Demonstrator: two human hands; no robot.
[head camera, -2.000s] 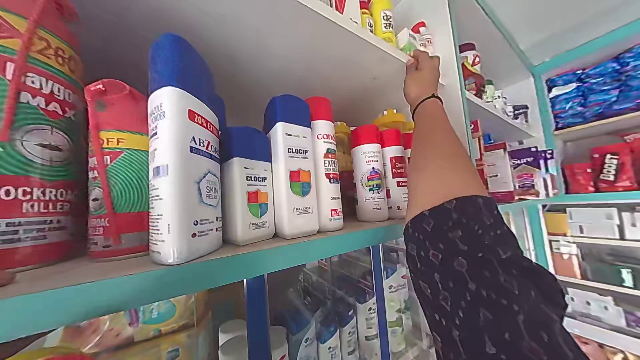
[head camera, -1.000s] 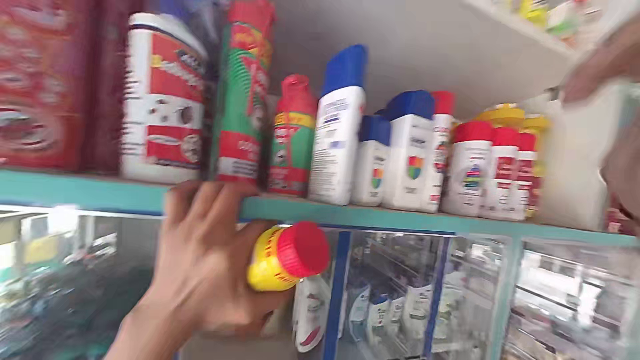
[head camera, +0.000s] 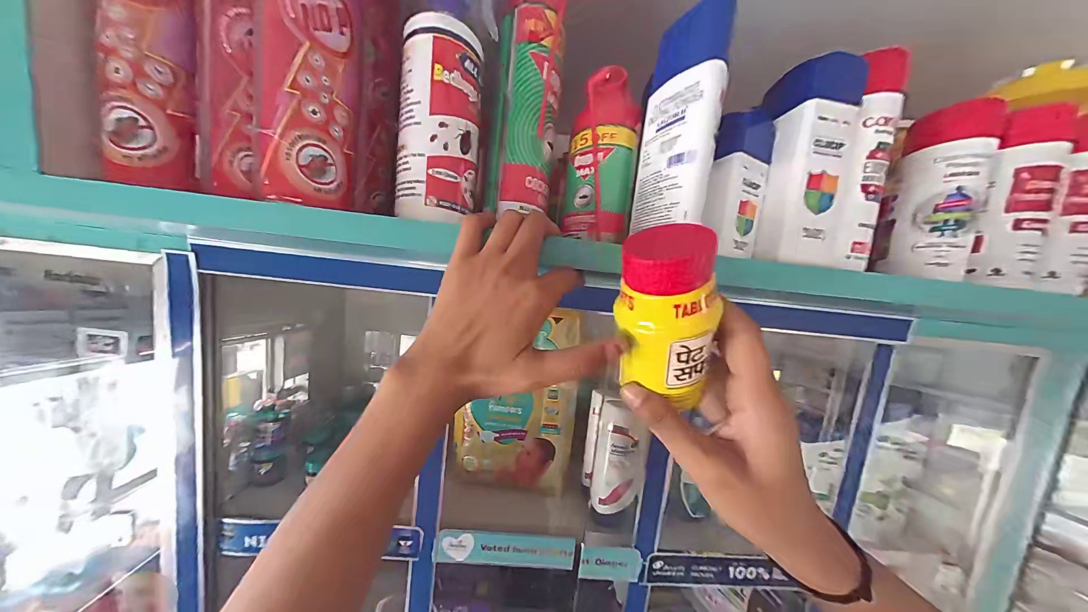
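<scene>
A yellow plastic jar (head camera: 667, 340) with a red screw cap stands upright in the grip of my right hand (head camera: 735, 433), its fingers behind the jar and its thumb at the lower front. My left hand (head camera: 501, 306) rests its fingertips on the teal shelf edge (head camera: 340, 229), just left of the jar, with fingers apart and nothing held. Its thumb points at the jar's side; whether it touches cannot be told. Above the left hand stand a white bedbug powder container (head camera: 438, 119), a green and red spray can (head camera: 531, 110) and a smaller red-capped container (head camera: 599, 161).
Red insecticide packs (head camera: 306, 110) fill the shelf's left part. White bottles with blue caps (head camera: 816, 170) and red caps (head camera: 943, 195) line the right part. Below the shelf, blue-framed glass doors (head camera: 183, 408) front a cabinet with a yellow diaper pack (head camera: 518, 433) and bottles inside.
The yellow jar was in my left hand one second ago and is now in my right hand. My left hand's fingers have opened against the shelf edge. My right hand has come down from the upper right.
</scene>
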